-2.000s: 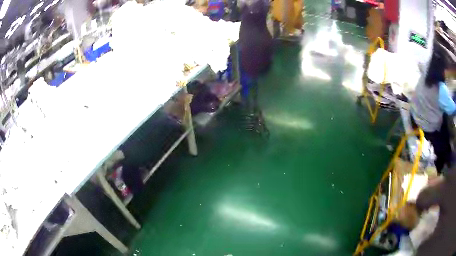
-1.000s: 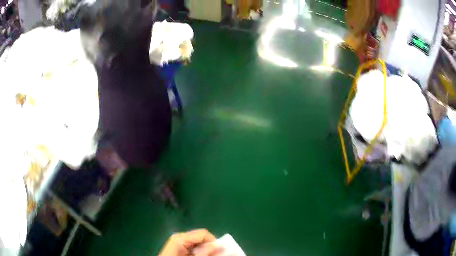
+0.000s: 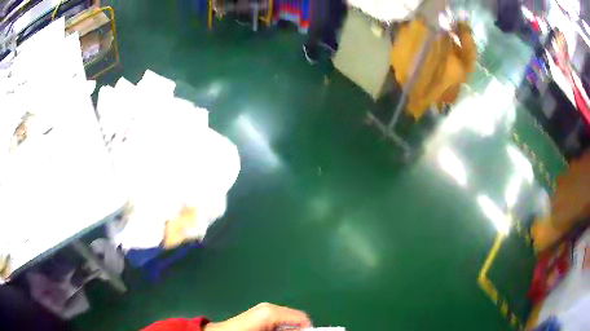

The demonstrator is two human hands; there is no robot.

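My left hand (image 3: 265,317), in a red sleeve, is at the bottom edge, partly cut off. Its fingers are closed on a small white piece (image 3: 328,328), of which only a thin edge shows; cloth or paper, I cannot tell. My right hand is not in view. Nearest at the left, a long table (image 3: 71,236) bears large white sheets or cloth (image 3: 52,136), overexposed. Beside its end a big white heap (image 3: 174,155) lies on a blue support (image 3: 158,258).
Green floor (image 3: 291,220) runs ahead. A yellow-framed trolley (image 3: 115,42) stands far left. Orange-brown cloth (image 3: 420,68) and a pale panel (image 3: 362,52) are at a stand ahead. A yellow floor line (image 3: 490,262) and brown and red items (image 3: 563,207) are at the right.
The view has moved forward and turned left. The dark-clothed person and the yellow trolley at the right have left the picture. My left hand, absent two seconds ago, stays at the bottom edge.
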